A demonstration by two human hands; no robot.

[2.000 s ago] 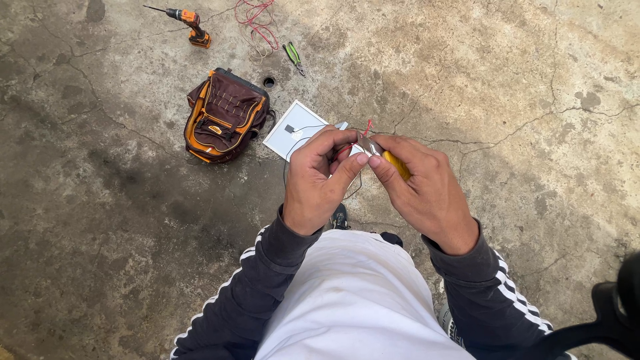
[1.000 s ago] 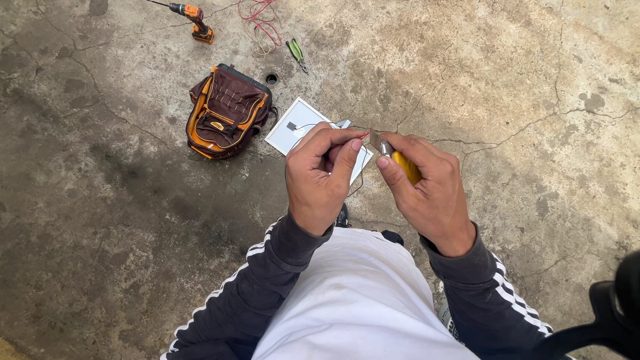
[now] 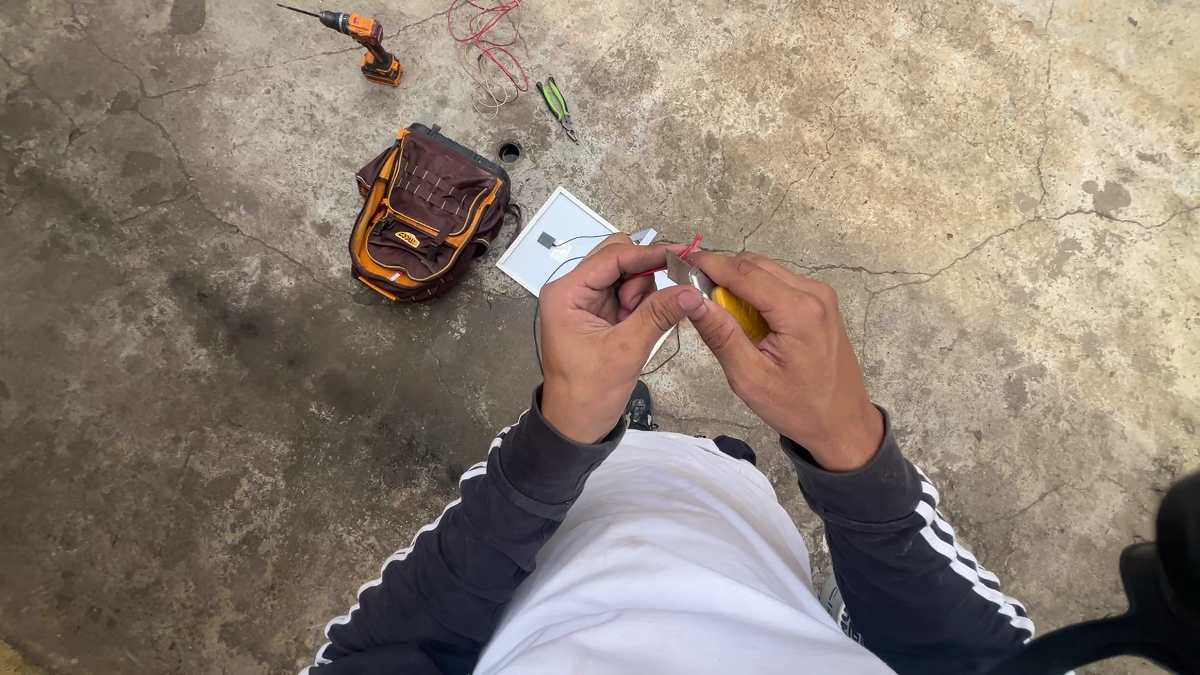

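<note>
Between the thumb and fingers of my left hand is a red wire, its end sticking up past the fingertips. My right hand grips a utility knife with a yellow handle; the grey metal blade lies against the wire at my left thumb. Both thumbs nearly meet there. Below the hands a white-backed, framed panel, apparently a small solar panel, lies on the concrete, partly covered by my left hand. A dark cable runs from the small box on its back.
A brown and orange tool backpack lies left of the panel, near a small round hole in the floor. Beyond are green-handled pliers, a loose coil of red and pale wire and an orange cordless drill.
The red wire end and the blade have come back together at my fingertips; one second ago the hands were slightly farther apart, with the knife right of the left fingertips.
</note>
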